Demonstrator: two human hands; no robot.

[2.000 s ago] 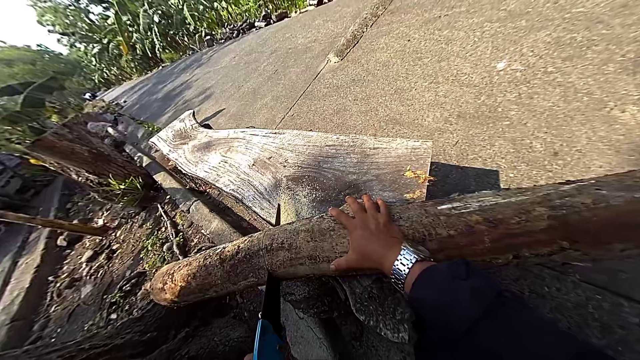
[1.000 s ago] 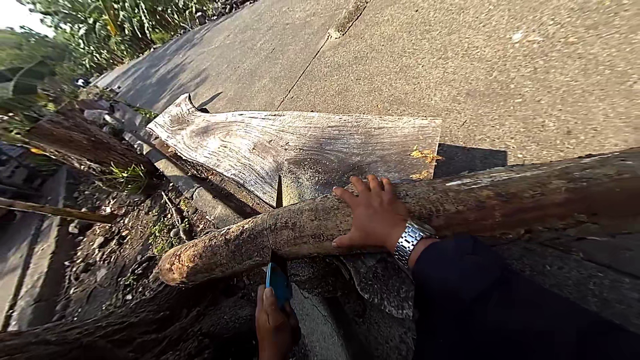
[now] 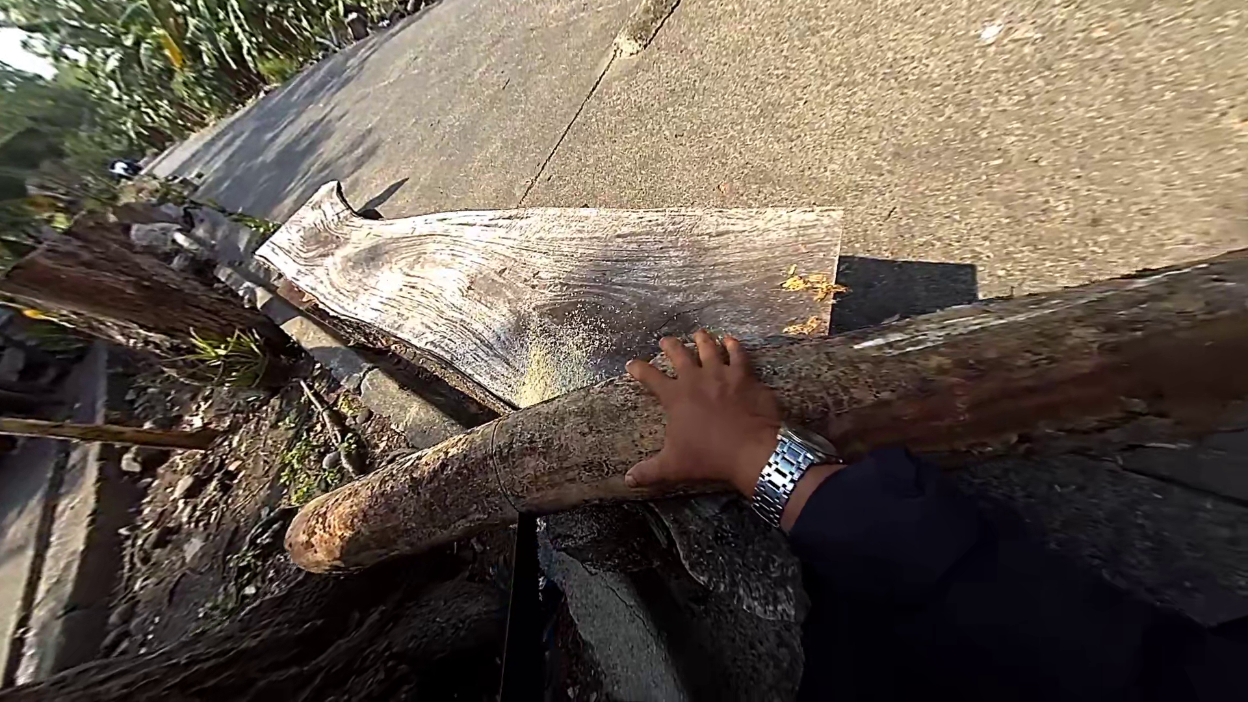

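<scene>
My right hand [image 3: 712, 419], with a metal-banded watch [image 3: 795, 473] at its wrist, lies palm down on a long log [image 3: 585, 444], fingers spread over its top and thumb on the near side. A narrow cut line crosses the log to the left of this hand. Below that line a dark saw blade [image 3: 520, 609] hangs down, its lower part lost in shadow. My left hand is out of sight. Behind the log lies a weathered wooden slab [image 3: 585, 263], with pale sawdust [image 3: 546, 375] on it close to the cut.
Concrete pavement [image 3: 926, 127] stretches behind the slab. At the left are a tree stump [image 3: 136, 292], a concrete curb [image 3: 409, 400], a thin pole [image 3: 107, 432] and stony soil. Rough rock [image 3: 741, 565] sits under the log. Plants [image 3: 185, 58] grow at the upper left.
The blade tip that stuck up behind the log no longer shows there. My left hand, seen on the saw's blue handle one second ago, has left the view. My right hand stays on the log.
</scene>
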